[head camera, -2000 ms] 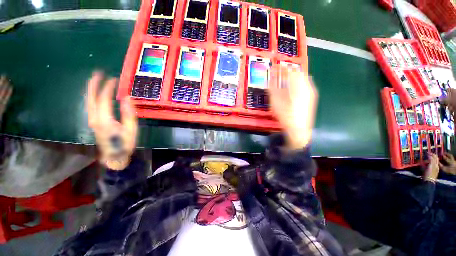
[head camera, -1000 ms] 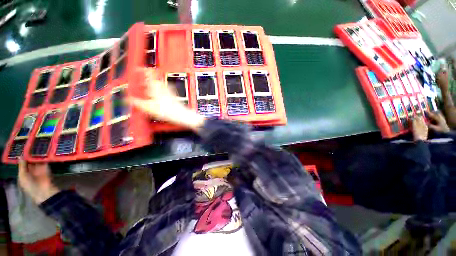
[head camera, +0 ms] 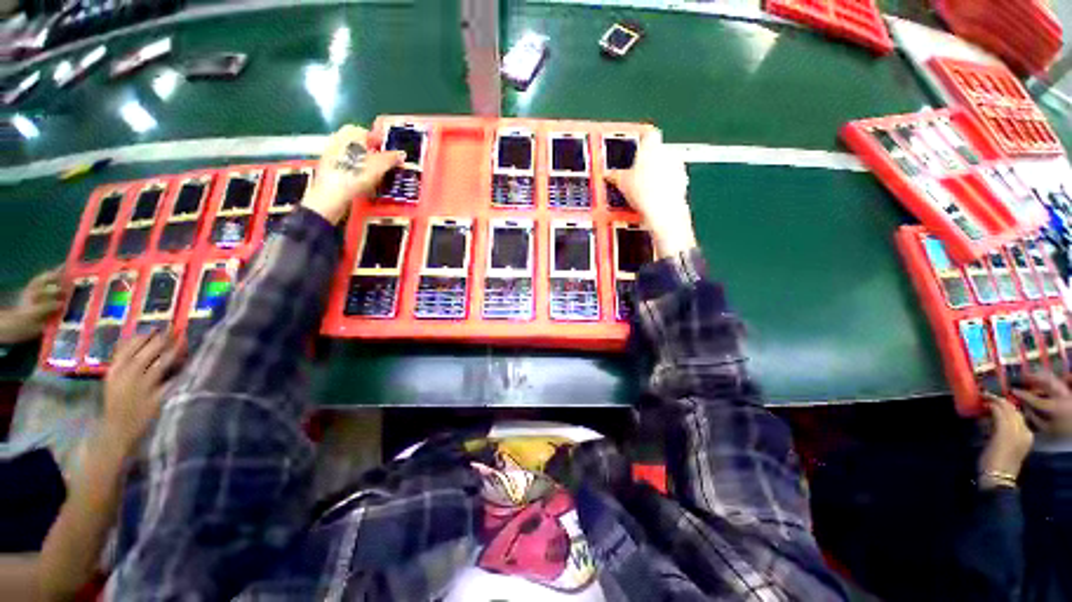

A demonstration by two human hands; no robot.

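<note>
A red tray lies on the bench in front of me with two rows of keypad phones, screens dark. One upper slot, second from the left, is empty. My left hand is at the tray's upper left corner, its thumb over the upper left phone. My right hand is at the upper right corner, its fingers over the upper right phone. Both phones lie in their slots. The fingers partly hide them, so a grip cannot be confirmed.
At left, another phone tray has a person's hands at it. At right are stacked and overlapping trays with another person's hands. Loose phones lie on the far bench.
The upper tray of coloured-screen phones has moved left off the lower one and now lies flat there. My hands have moved to the upper corners of the dark-screen tray.
</note>
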